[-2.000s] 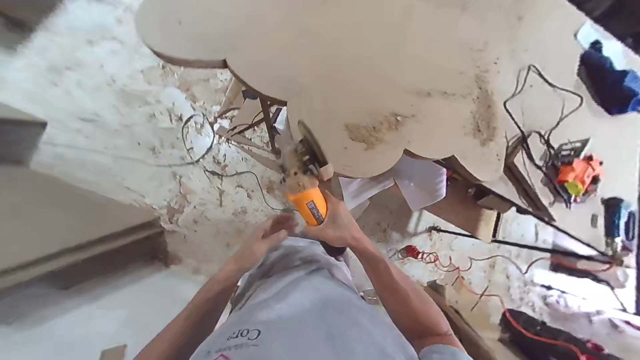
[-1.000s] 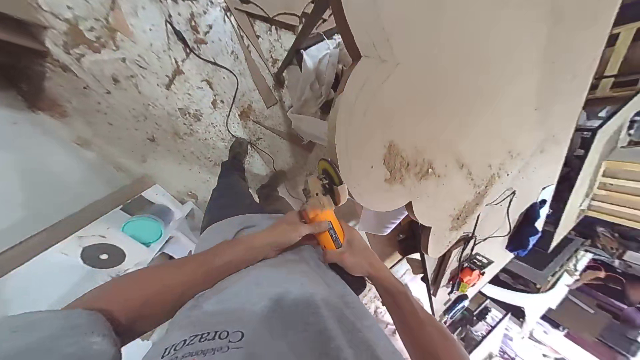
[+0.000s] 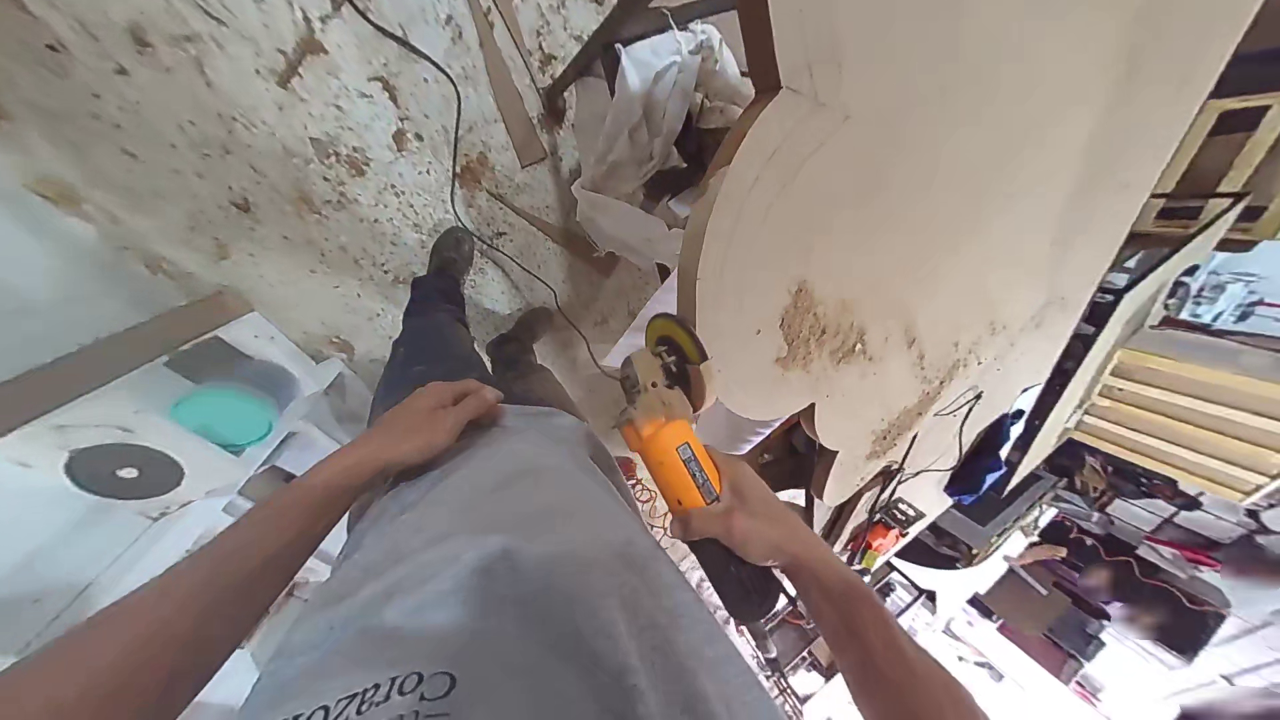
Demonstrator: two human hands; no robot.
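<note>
An orange angle grinder (image 3: 675, 462) is gripped in my right hand (image 3: 735, 515), around the rear of its body. Its yellow-rimmed disc (image 3: 677, 342) is beside the curved edge of a large scalloped wooden panel (image 3: 950, 180); whether it touches cannot be told. Wood dust (image 3: 815, 328) lies on the panel near that edge. Over my thigh, at the hem of my grey shirt, my left hand (image 3: 440, 420) rests with nothing in it, its fingers extended.
A black cable (image 3: 457, 130) runs across the littered floor past my shoes. White sacking (image 3: 640, 120) hangs under the panel. At left a pale surface bears a black disc (image 3: 125, 471) and a teal lid (image 3: 223, 416). An orange tool (image 3: 880, 540) is beyond the panel, and slatted wood (image 3: 1180, 425) stands right.
My left hand has come off the grinder and moved left to my thigh. The right hand keeps its hold on the grinder. The view has turned considerably since the oldest frame.
</note>
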